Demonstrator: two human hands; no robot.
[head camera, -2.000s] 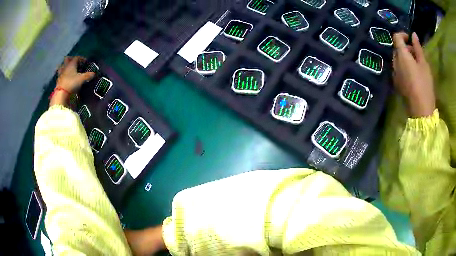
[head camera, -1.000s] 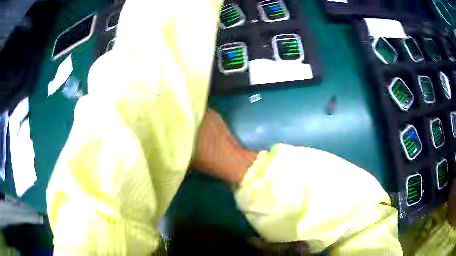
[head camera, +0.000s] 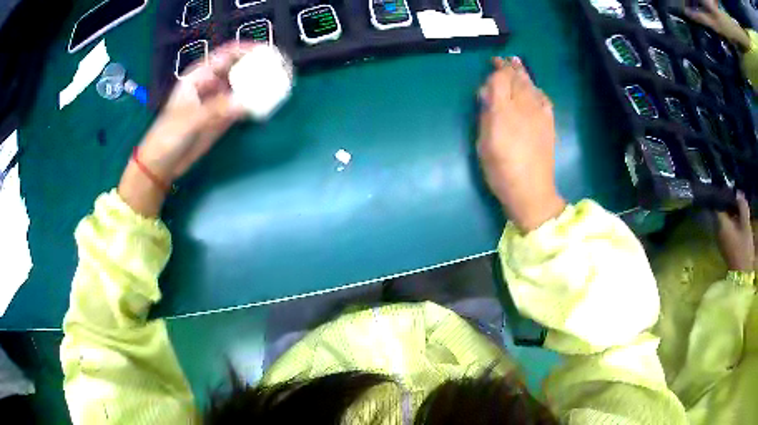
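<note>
My left hand (head camera: 187, 112), with a red string at the wrist, holds a watch head (head camera: 262, 80) between its fingers. The watch head looks plain white and washed out; I cannot make out its screen. My right hand (head camera: 517, 145) is low over the mat, back up, fingers bent forward; a tiny pale spot shows at its fingertips, too small to tell if it is held. A small white piece (head camera: 342, 156) lies on the green mat between my hands. A black foam tray (head camera: 366, 51) with lit watches stands beyond my hands.
A second foam tray (head camera: 675, 199) with lit watches is at the right, with another person's hands (head camera: 735, 236) by it. At the left are a dark rectangle with pale rim (head camera: 106, 21), a clear item with a blue part (head camera: 135, 90) and white paper (head camera: 12, 241).
The view has swung. My left hand has come back from the tray area and now shows a white watch head in it. My right hand has moved out from beneath the left sleeve to the right.
</note>
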